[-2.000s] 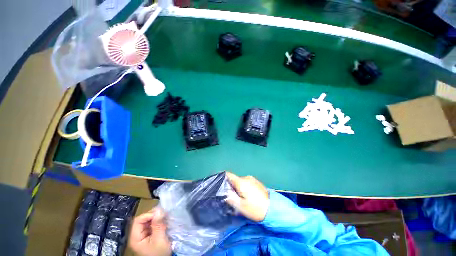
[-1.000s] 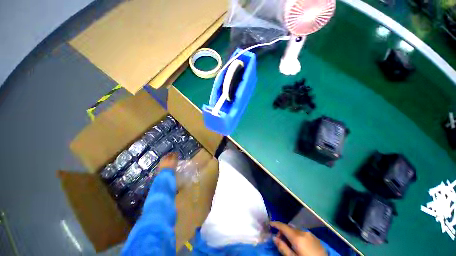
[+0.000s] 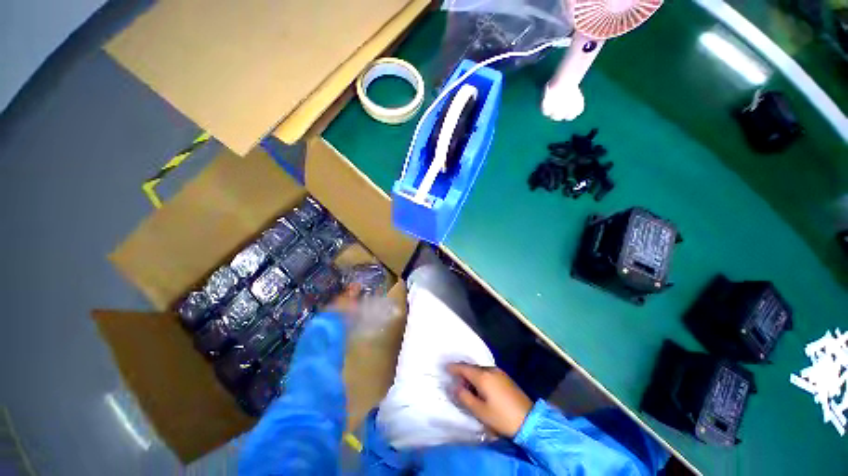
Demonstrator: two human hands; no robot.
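Note:
My left hand [image 3: 350, 299] is blurred and reaches into the open carton [image 3: 209, 216] of black units in clear film [image 3: 271, 284]. A crinkled clear bag [image 3: 374, 316] lies or hangs by its fingers; whether the hand grips it, I cannot tell. My right hand [image 3: 491, 398] rests on white fabric [image 3: 432, 358] over my lap, fingers bent and slightly apart, nothing seen in it. On the bench stand three unwrapped black units: one near the dark heap [image 3: 629, 253], one further right [image 3: 741, 319] and one at the front edge [image 3: 699, 392].
A blue tape dispenser [image 3: 432, 209] and a tape roll [image 3: 390, 90] sit at the bench's left end. Behind are a fan [image 3: 563, 93] and its cable. Small black parts [image 3: 572, 167] lie heaped; white strips [image 3: 826, 372] are at the right. Cardboard sheets [image 3: 251, 65] jut out left.
The view has swung left to the carton. A third unwrapped unit now stands on the near bench. My left hand has shifted right inside the carton; my right hand has moved onto the white fabric.

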